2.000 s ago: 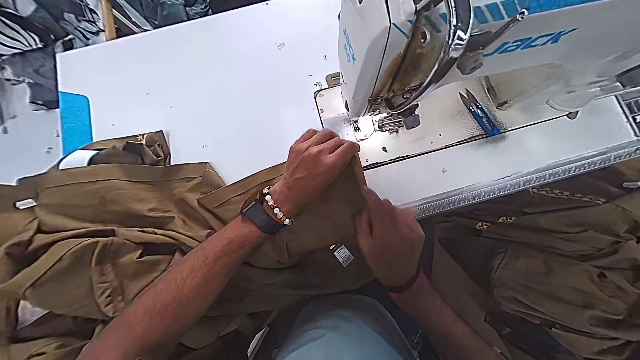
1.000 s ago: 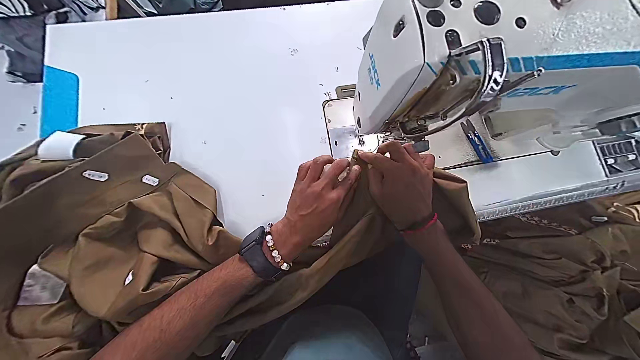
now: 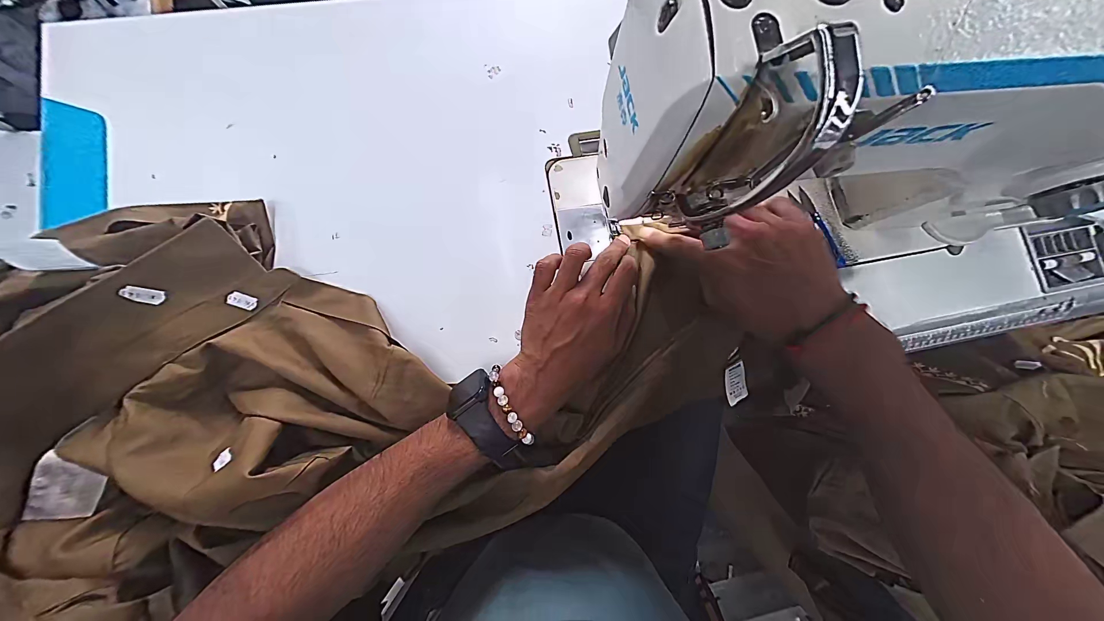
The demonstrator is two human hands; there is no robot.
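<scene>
A brown fabric garment [image 3: 285, 379] spreads over the left of the table and runs under both hands to the white Jack sewing machine [image 3: 664, 112]. My left hand [image 3: 578, 319] presses on the cloth, its fingertips just in front of the lit presser foot [image 3: 625, 226]. At the right of the foot, my right hand [image 3: 768, 267] grips the cloth's edge, with its index finger reaching in toward the needle area. The needle itself cannot be made out. A small white printed label [image 3: 735, 383] hangs from the cloth below my right hand.
Blue-handled thread snips [image 3: 830, 237] lie behind my right hand on the machine bed. More brown garments [image 3: 1026, 414] are heaped at the right, below the table edge. Lint specks dot the white tabletop [image 3: 345, 112]. Small white stickers [image 3: 142, 295] sit on the garment at the left.
My right hand has moved up from the lower cloth edge to beside the presser foot. The cloth between my hands is now bunched and drawn toward the foot. The view has shifted closer to the machine.
</scene>
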